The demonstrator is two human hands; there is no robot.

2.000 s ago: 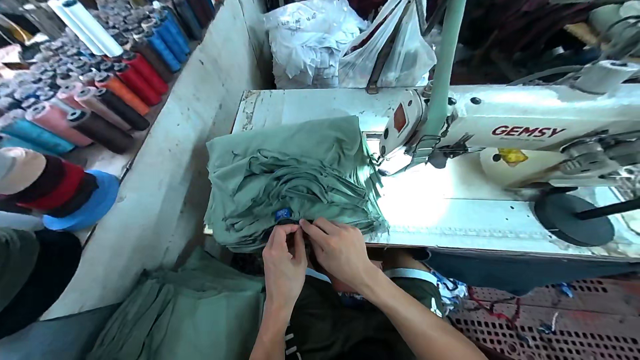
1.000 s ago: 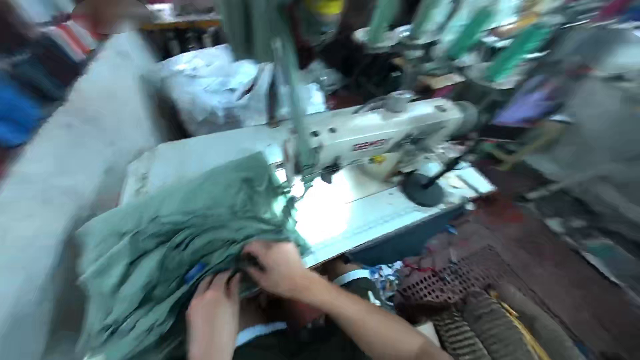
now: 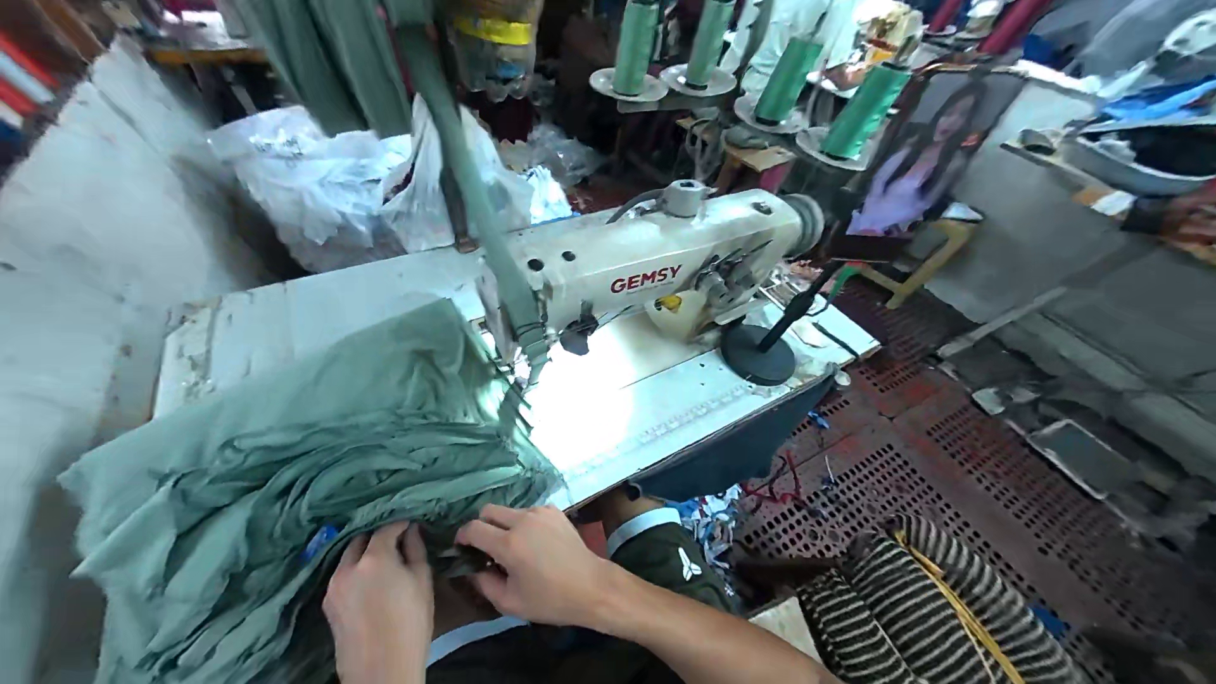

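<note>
A heap of gathered green fabric (image 3: 313, 456) lies on the white sewing table (image 3: 256, 323), its right side close to the needle area of a Gemsy sewing machine (image 3: 646, 256). At the heap's front edge, my left hand (image 3: 385, 589) pinches the cloth between thumb and fingers, beside a small blue piece (image 3: 321, 541). Close to its right, my right hand (image 3: 532, 560) has its fingers closed on a dark edge of the cloth; what exactly lies between them is partly hidden. A green strip (image 3: 475, 199) hangs down to the machine head.
A black round lamp base (image 3: 757, 354) stands on the table at the machine's right. Plastic bags (image 3: 323, 180) lie behind the table, and green thread cones (image 3: 784, 81) stand farther back. A striped cushion (image 3: 931, 608) is at lower right, a pale wall (image 3: 85, 285) at left.
The view has swung far to the right. Both hands stay at the front edge of the fabric heap. My right hand's fingers, close to the left hand's two seconds ago, are now a little apart from them.
</note>
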